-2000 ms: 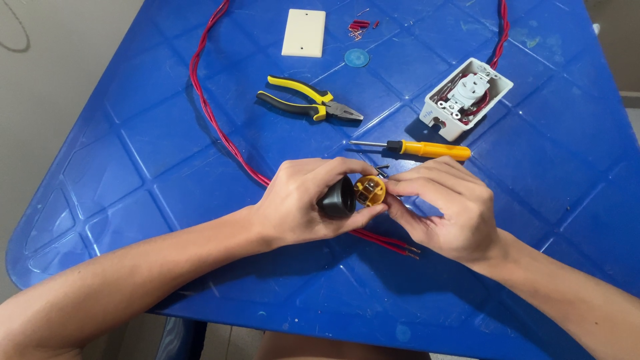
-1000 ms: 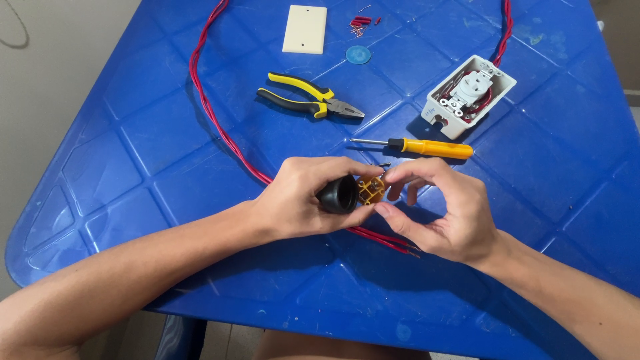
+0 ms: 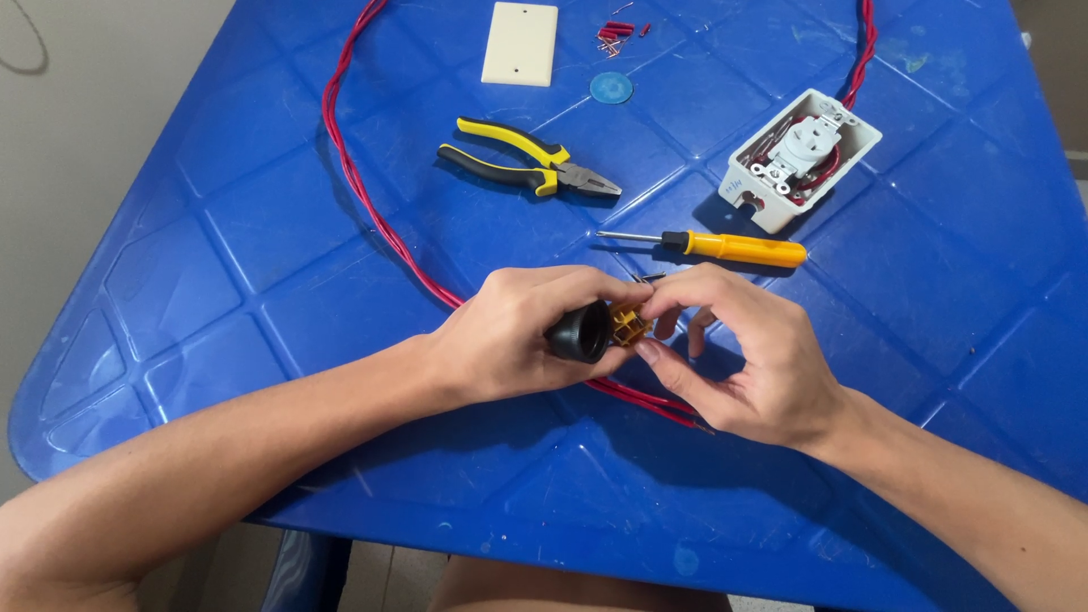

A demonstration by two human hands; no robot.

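My left hand point(image 3: 527, 331) holds a black plastic plug housing point(image 3: 583, 332), its round open end facing right, and also grips the edge of a yellow plastic plug insert point(image 3: 629, 325). The thumb and index finger of my right hand point(image 3: 739, 357) touch the right side of that insert, which has open compartments with metal in them. Small dark metal parts point(image 3: 649, 278) show at the fingertips. Twisted red wires point(image 3: 374, 212) pass beneath my left hand, and their bare copper ends come out below it. Fingers hide part of the insert.
On the blue plastic table point(image 3: 510, 476) lie a yellow-handled screwdriver point(image 3: 739, 249), combination pliers point(image 3: 535, 161), a cream wall plate point(image 3: 520, 44), a blue-green disc point(image 3: 611, 87) and red insulation scraps point(image 3: 615, 32). A white outlet box point(image 3: 799, 161) with a receptacle stands at the right.
The yellow insert has turned in my fingers, so its compartments face more toward the camera. My right hand's fingers have shifted and spread a little around it.
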